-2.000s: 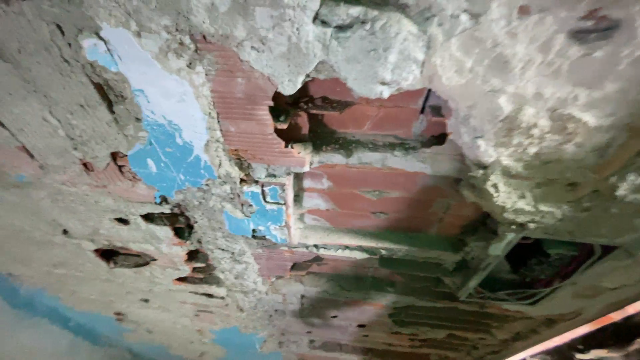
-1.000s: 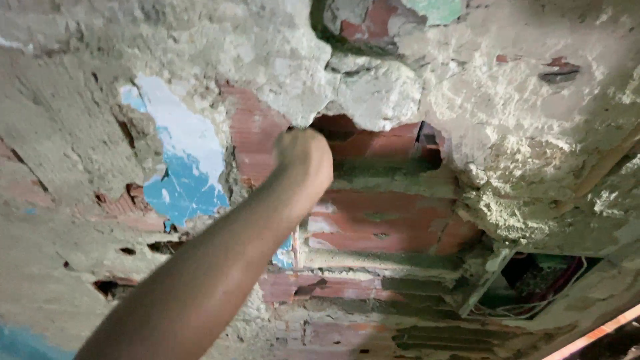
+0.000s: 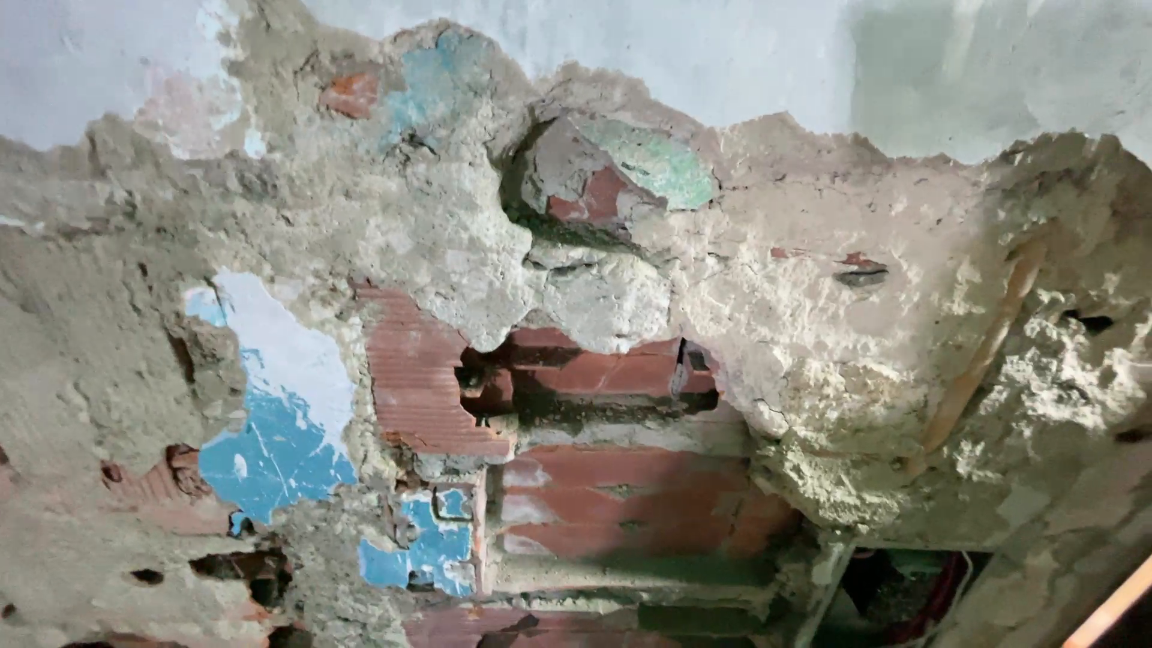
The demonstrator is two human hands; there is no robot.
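Neither of my hands is in view. Before me is a stripped wall with exposed red hollow clay bricks (image 3: 630, 495) at its middle. A ribbed red brick (image 3: 418, 378) has a broken right edge beside a dark hole (image 3: 486, 382). Above the hole, a rough lump of grey mortar (image 3: 607, 301) overhangs the brickwork. Higher up, a loose-looking chunk of masonry with green paint (image 3: 652, 162) sits in a dark-edged recess. Patches of blue paint (image 3: 279, 450) remain on the left.
At the lower right is a rectangular opening (image 3: 891, 594) with wires inside. A pale strip (image 3: 985, 355) runs diagonally down the right side of the wall. Smooth painted plaster (image 3: 720, 54) spans the top, ending in a ragged edge. Small holes (image 3: 261, 571) mark the lower left.
One second ago a bare hand and forearm reached up to the dark hole beside the ribbed brick; they are out of view now. The view has tilted upward.
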